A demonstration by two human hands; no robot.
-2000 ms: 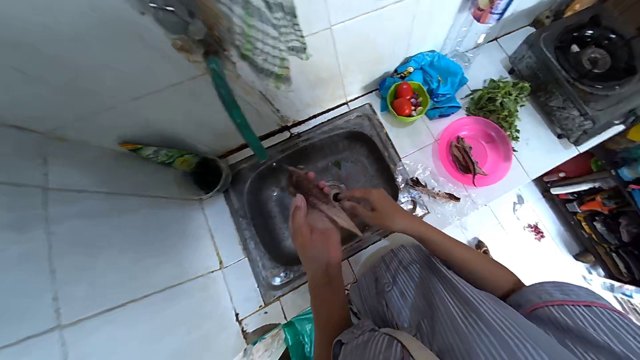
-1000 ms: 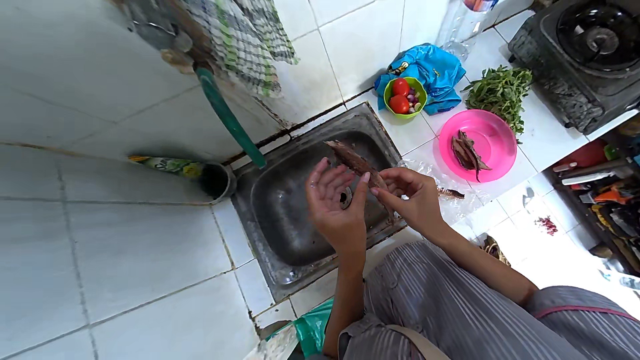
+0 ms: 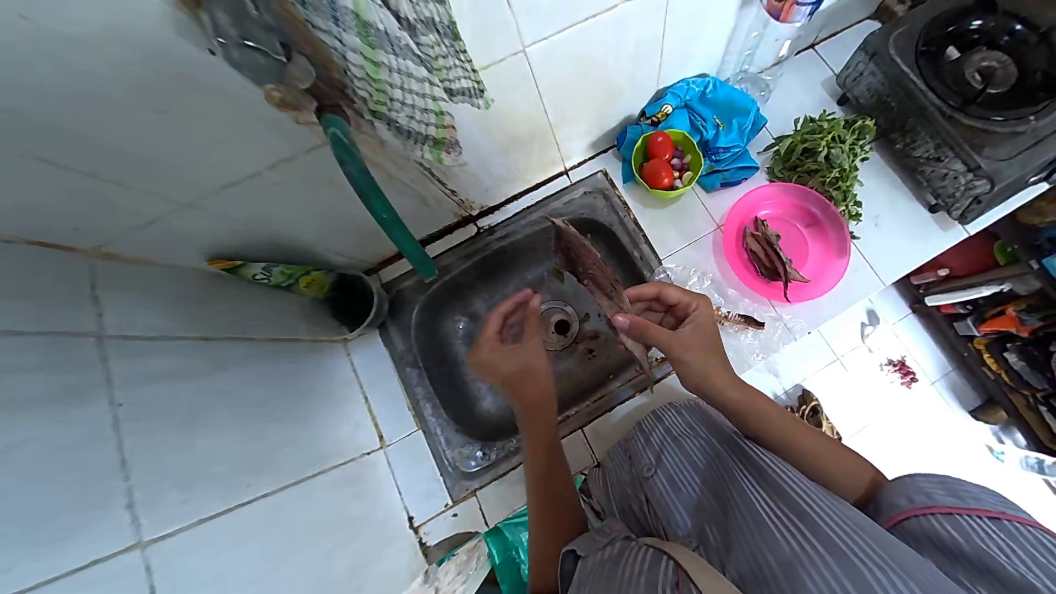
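My right hand (image 3: 672, 334) pinches a split dried fish (image 3: 591, 268) by its lower part, between thumb and fingers, above the right side of the metal sink (image 3: 445, 363). To the left of the fish, my left hand (image 3: 516, 346) hovers over the basin near the drain, its fingers bent and slightly blurred; whether a small scrap is between the fingertips cannot be told. More pieces of fish (image 3: 769, 256) lie in a pink plastic plate (image 3: 827, 247) on the tiled counter. A fish backbone (image 3: 739, 319) rests on clear plastic (image 3: 755, 346) beside the sink.
A green hose (image 3: 375, 198) hangs from the tap over the sink's back edge. A green bowl (image 3: 667, 190) of tomatoes and small onions, a blue cloth (image 3: 718, 124), leafy greens (image 3: 825, 157) and a gas stove (image 3: 949, 99) stand along the counter. A cup (image 3: 363, 305) sits left of the sink.
My left hand, beside the fish one second ago with fingers spread, is now lower and more closed, apart from it. The right hand still holds the fish.
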